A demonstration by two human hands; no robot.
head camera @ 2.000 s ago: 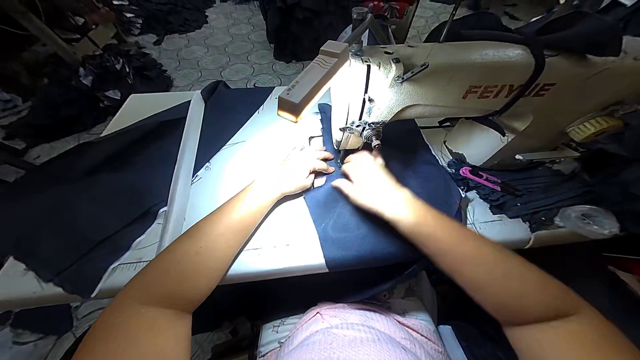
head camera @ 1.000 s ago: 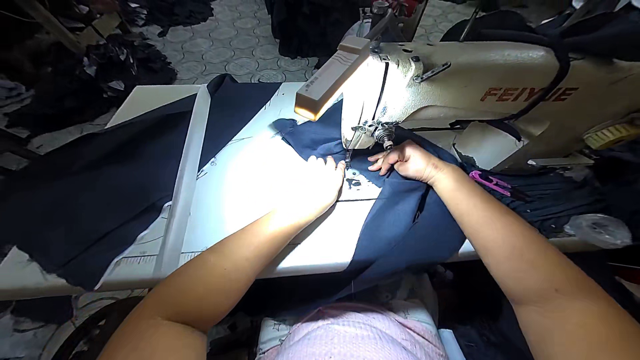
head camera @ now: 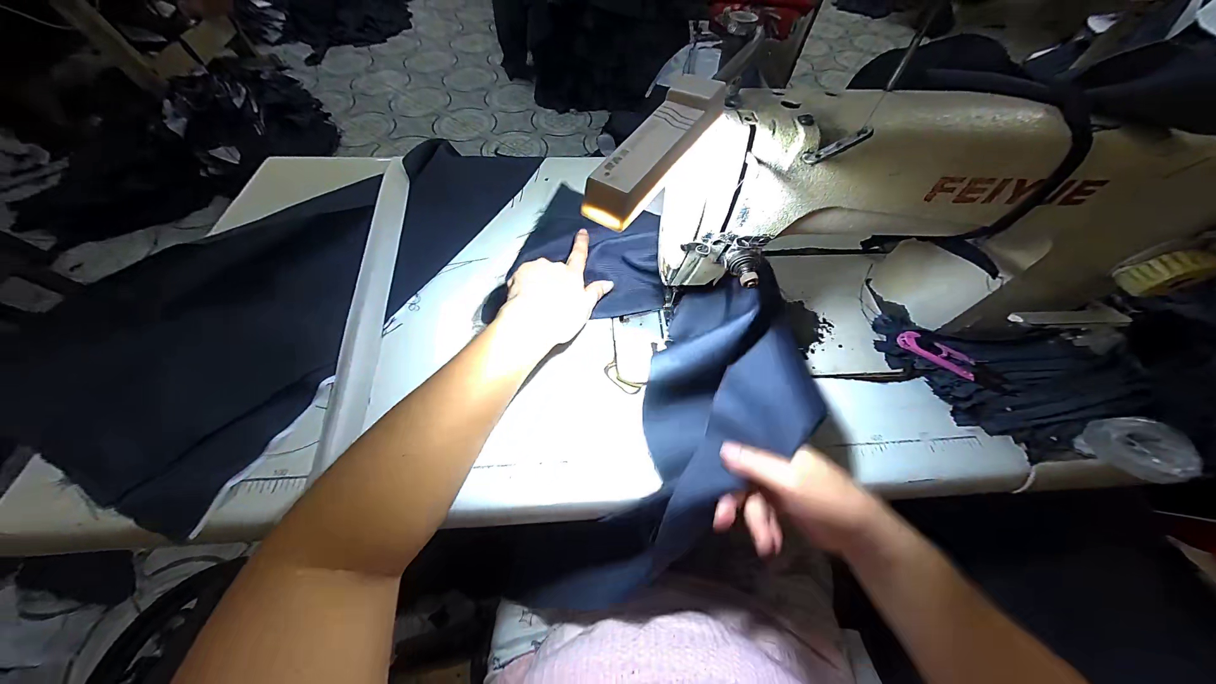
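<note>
My left hand [head camera: 556, 294] lies flat, fingers spread, on a dark navy cloth piece [head camera: 622, 271] left of the needle area of a Feiyue sewing machine [head camera: 912, 171]. Another stretch of navy cloth [head camera: 731, 389] runs from under the machine head down over the table's front edge. At that edge my right hand [head camera: 788, 494], blurred, touches this cloth with its thumb; whether the fingers grip it cannot be told. A lit lamp [head camera: 651, 157] hangs beside the machine head. Loose thread [head camera: 622, 380] lies near the needle plate.
On the left, a large navy cloth [head camera: 218, 351] lies under a pale strip [head camera: 366, 323] on the white table [head camera: 532, 446]. To the right are pink thread snips [head camera: 936, 356] on dark fabric, a clear plastic roll [head camera: 1140, 448] and a yellow spool [head camera: 1168, 271]. Fabric heaps lie on the floor.
My left hand has moved left from the needle area and its fingers have spread. My right hand has moved from beside the needle down to the front edge. More cloth now lies left of the needle.
</note>
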